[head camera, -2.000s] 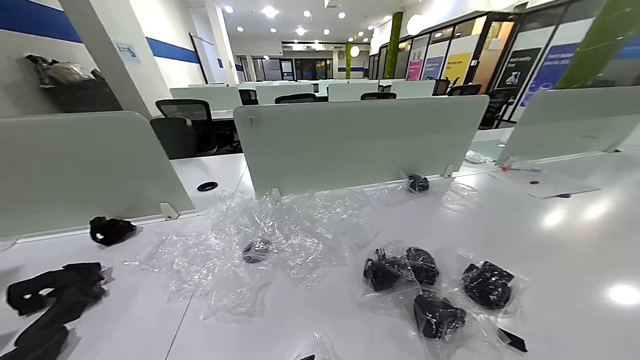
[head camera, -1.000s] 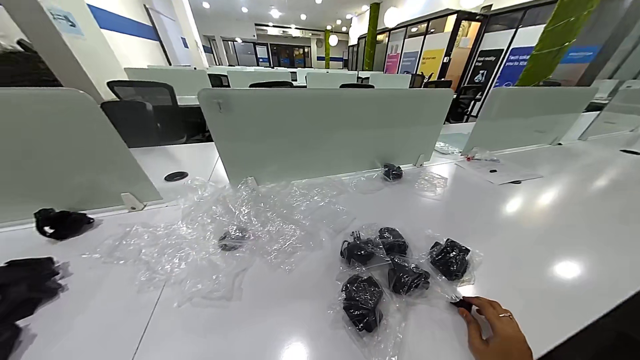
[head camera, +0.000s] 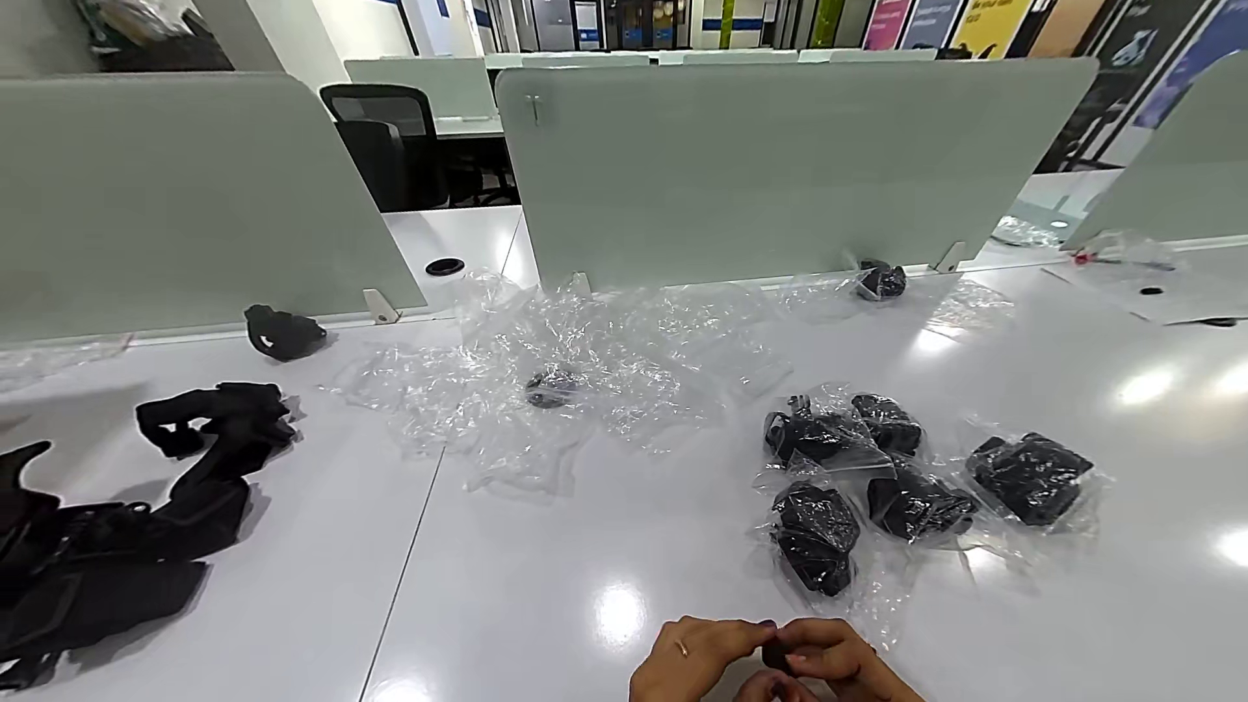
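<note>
My left hand (head camera: 697, 659), with a ring on one finger, and my right hand (head camera: 843, 660) meet at the bottom edge. Their fingertips close on a small dark piece (head camera: 776, 655), mostly hidden by the fingers. Just beyond them, a black item in a clear plastic bag (head camera: 816, 536) lies on the white table. Several more bagged black items are grouped behind and to its right, among them a folded-looking one (head camera: 1033, 478).
Crumpled clear plastic bags (head camera: 585, 361) spread across the middle, with a dark round thing (head camera: 552, 388) among them. Black fabric straps (head camera: 214, 439) and a small black piece (head camera: 284, 332) lie left. A bagged black item (head camera: 882, 281) sits near the frosted partition (head camera: 780, 175).
One second ago a single hand touched a small dark piece at the right of the bagged items; now both hands are together at the bottom, holding a small dark piece.
</note>
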